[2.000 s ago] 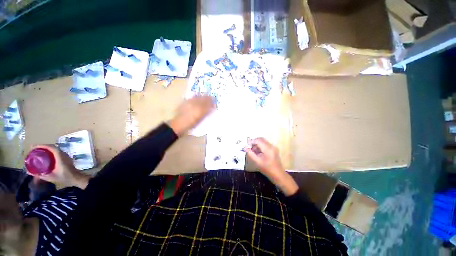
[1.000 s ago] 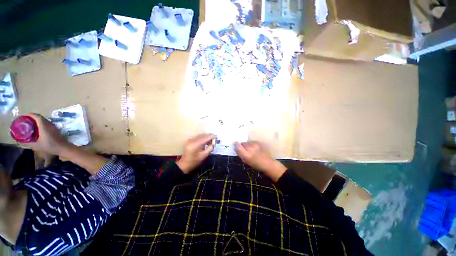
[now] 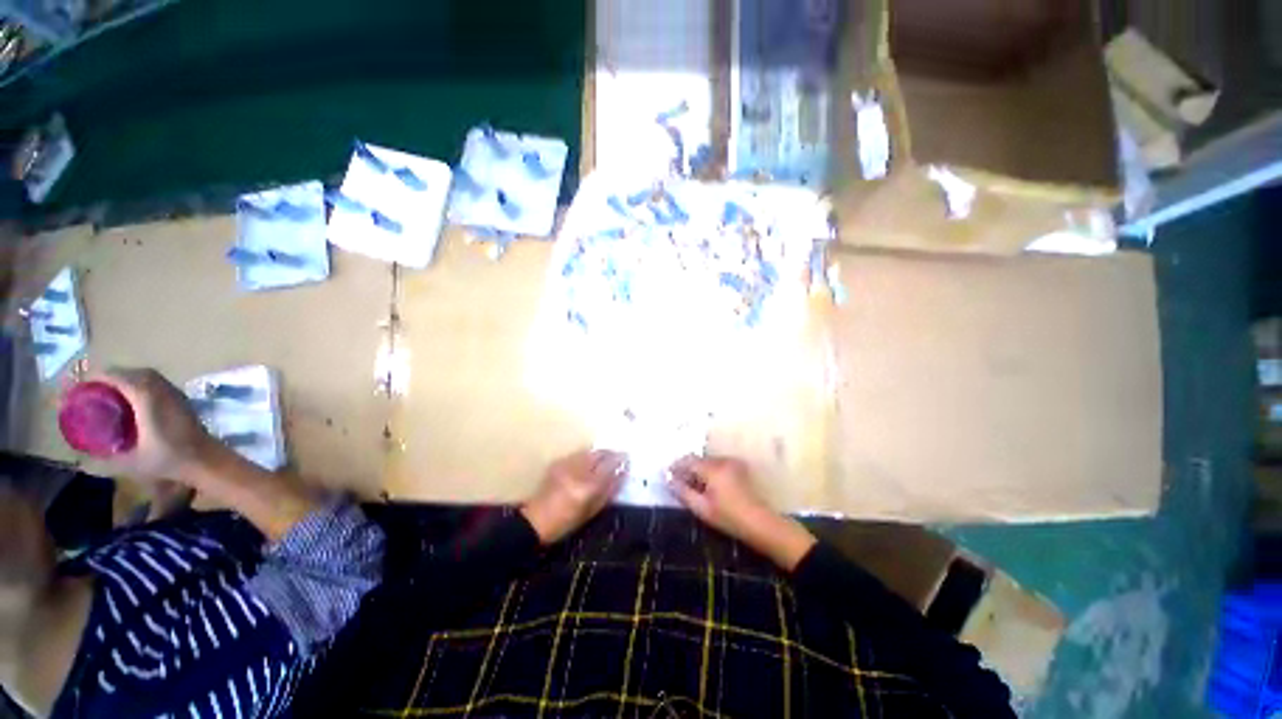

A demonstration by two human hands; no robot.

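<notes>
A white square pad (image 3: 650,485) lies at the bench's front edge, partly washed out by glare. My left hand (image 3: 574,492) is at its left edge and my right hand (image 3: 714,492) at its right edge, fingertips on or close to it. Both hands have bent fingers; whether they pinch small parts is too bright and small to tell. A loose pile of small blue-grey fittings (image 3: 675,253) lies beyond the hands on a glaring white sheet (image 3: 591,358).
Several white pads with standing dark pieces (image 3: 391,207) lie at the left. A neighbouring worker's hand (image 3: 169,429) holds a red-pink round container (image 3: 99,419) at the far left. An open brown carton (image 3: 1005,106) stands at the upper right. A blue crate (image 3: 1248,646) is at the lower right.
My left hand has come from the pile's edge back to the pad, opposite my right hand. Over the last second both hands stay at the pad while the view has shifted.
</notes>
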